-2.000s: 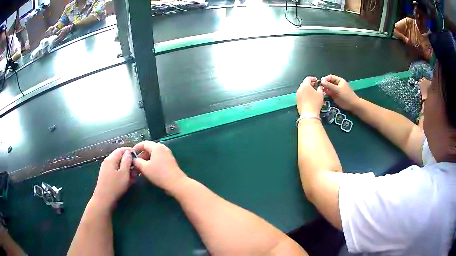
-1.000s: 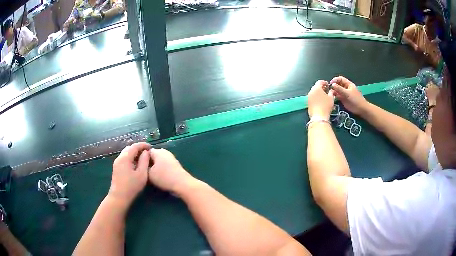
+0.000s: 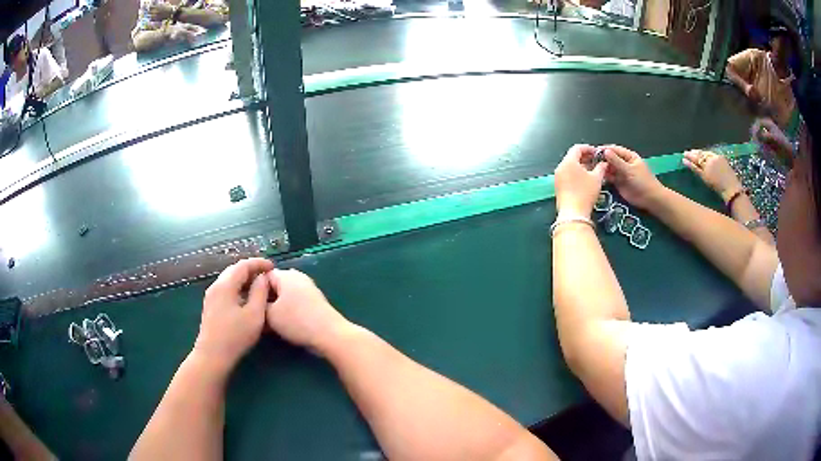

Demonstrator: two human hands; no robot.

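Observation:
My left hand (image 3: 232,311) and my right hand (image 3: 302,308) meet over the bench edge, fingertips pinched together on a small unit. The fingers hide nearly all of the unit; only a little dark shows between them. A small pile of silver-white square frames (image 3: 95,338) lies on the dark green bench (image 3: 396,360) to the left of my hands.
A green post (image 3: 286,126) stands at the belt's edge beyond my hands. The dark belt (image 3: 360,135) carries small units, one (image 3: 237,194) left of the post. A neighbour's hands (image 3: 599,176) work at right above square frames (image 3: 633,229).
The view has shifted, so my hands appear farther right than two seconds ago. The small unit, visible then, is now covered by my fingers. Units on the belt moved left. Another person's hand appears at right.

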